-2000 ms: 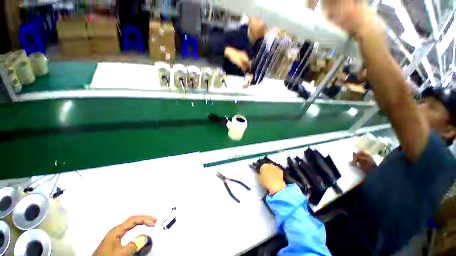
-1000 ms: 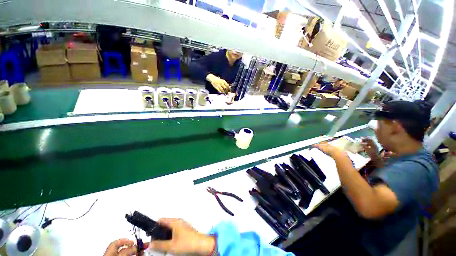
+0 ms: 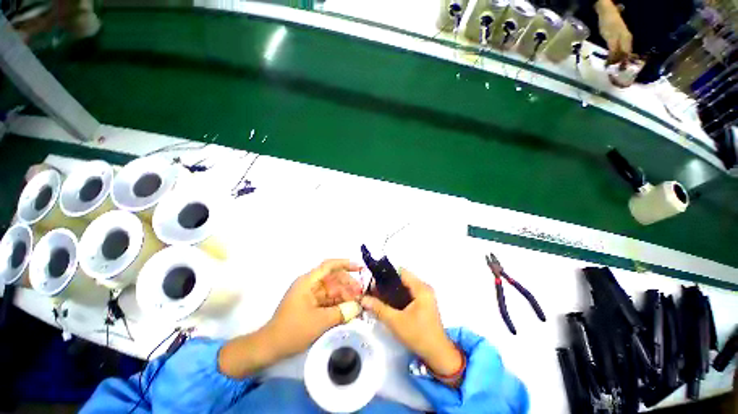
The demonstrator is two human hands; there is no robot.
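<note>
My right hand (image 3: 414,314) holds a long black adapter (image 3: 388,280), tilted, its narrow end up and to the left. My left hand (image 3: 314,301), with a yellow finger cot, meets it at thin lead wires (image 3: 366,285) near the adapter's lower side. The fingertips hide the wire ends. A cream cylindrical housing (image 3: 315,368) with a white rim and dark round hole stands just below my hands, close to my body.
Cream housings (image 3: 174,283) with trailing wires cluster at left. Pliers (image 3: 513,293) lie open at right, beside piled black adapters (image 3: 639,331). A joined unit (image 3: 659,202) lies on the green belt (image 3: 364,121). Across it are a row of housings (image 3: 508,26) and a person's hand (image 3: 615,32).
The view has turned down and left, showing more left-hand housings. Two seconds ago my right hand was at the adapter pile; now it holds an adapter, close to my left hand above the housing.
</note>
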